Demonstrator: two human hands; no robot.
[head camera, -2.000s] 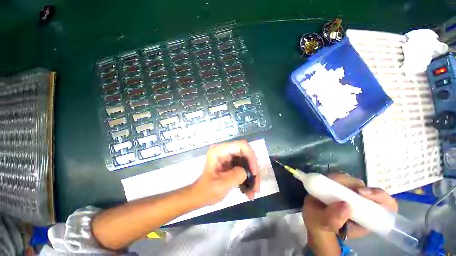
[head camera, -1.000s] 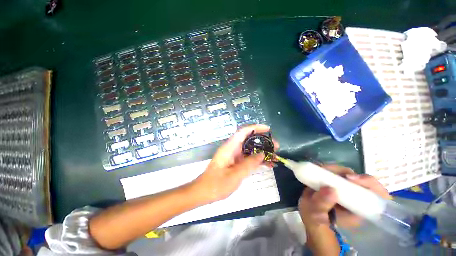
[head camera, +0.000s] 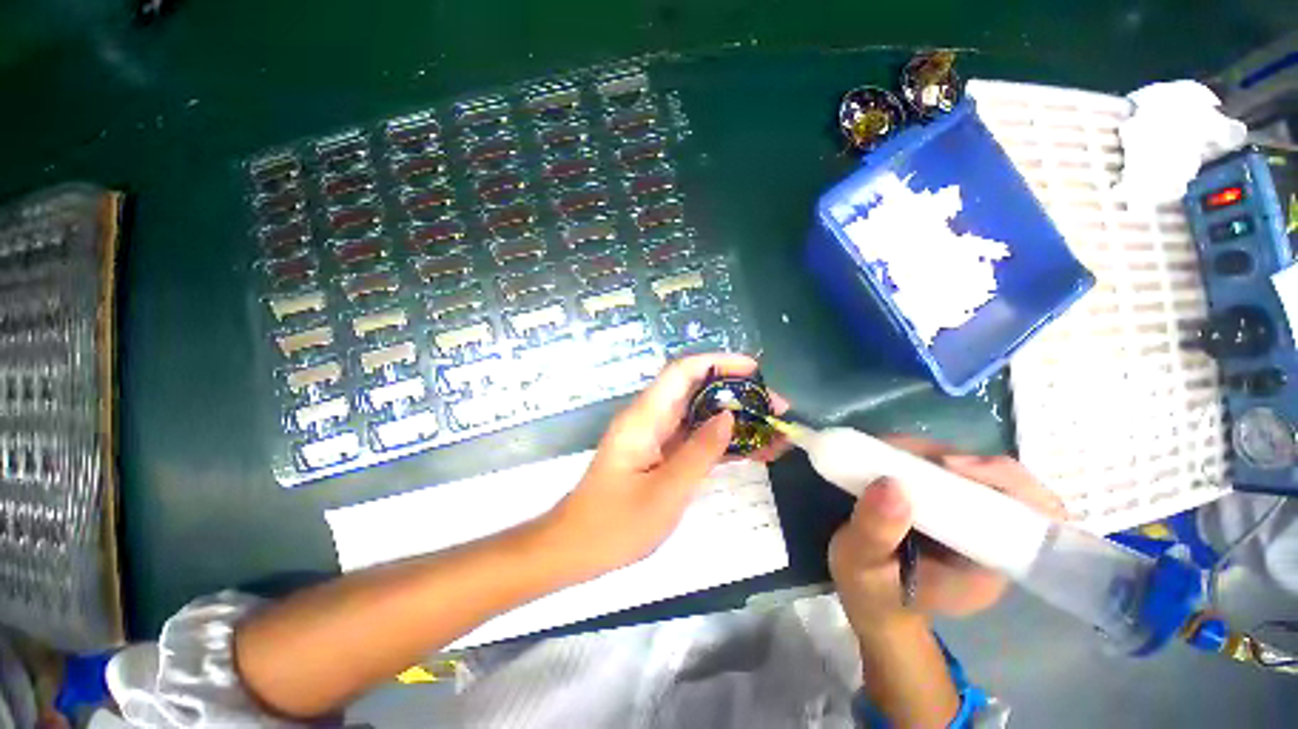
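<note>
My left hand (head camera: 658, 453) holds a round black and gold housing (head camera: 746, 427) between its fingers, open side up, above the white paper sheet (head camera: 427, 534). My right hand (head camera: 932, 548) grips a thick white glue syringe (head camera: 925, 499) with a blue end fitting. Its fine tip reaches over the inside of the housing; whether it touches is too small to tell. A thin dark tool (head camera: 908, 565), perhaps tweezers, also shows in my right hand.
A clear blister tray (head camera: 470, 257) with small flat parts lies ahead. A blue bin (head camera: 1032, 292) holds white pieces; two round housings (head camera: 870, 118) sit behind it. A white marked sheet (head camera: 1125, 427) and a blue controller box (head camera: 1241, 306) are at right. Stacked trays (head camera: 50, 413) are far left.
The housing has turned face up in my left hand. My right hand has brought the syringe left and up, and its tip has moved from the housing's edge to over its inside.
</note>
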